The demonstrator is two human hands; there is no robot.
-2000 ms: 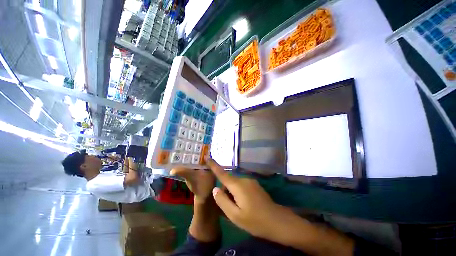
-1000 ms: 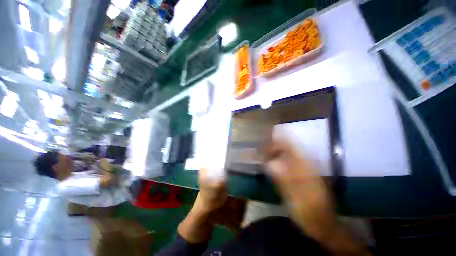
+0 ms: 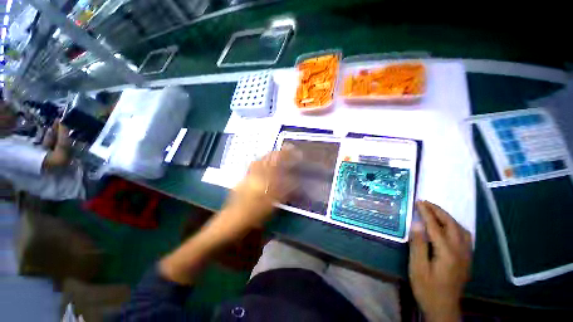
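Note:
A white front housing [image 3: 335, 182] lies face down on the dark fixture [image 3: 419, 154]. A teal-green panel with trace-like lines, which looks like a circuit board [image 3: 371, 195], sits in its right section. The large window section is on the left. My left hand [image 3: 270, 179] is blurred over the housing's left edge; whether it grips the edge is unclear. My right hand [image 3: 442, 251] is at the housing's lower right corner, thumb and fingers apart, holding nothing visible.
Two clear tubs of orange keycaps [image 3: 317, 82] [image 3: 384, 82] stand behind on white paper [image 3: 443, 107]. A dotted keypad stack [image 3: 253, 94], dotted sheet [image 3: 245, 149], dark flat pieces [image 3: 200, 148] and wrapped bundle [image 3: 141, 129] lie left. Another housing [image 3: 496, 226] lies right. A person [image 3: 38, 157] sits far left.
The housing, earlier held up with its keys facing me, now lies face down on the fixture. My right hand has moved right to its corner. The view has turned left.

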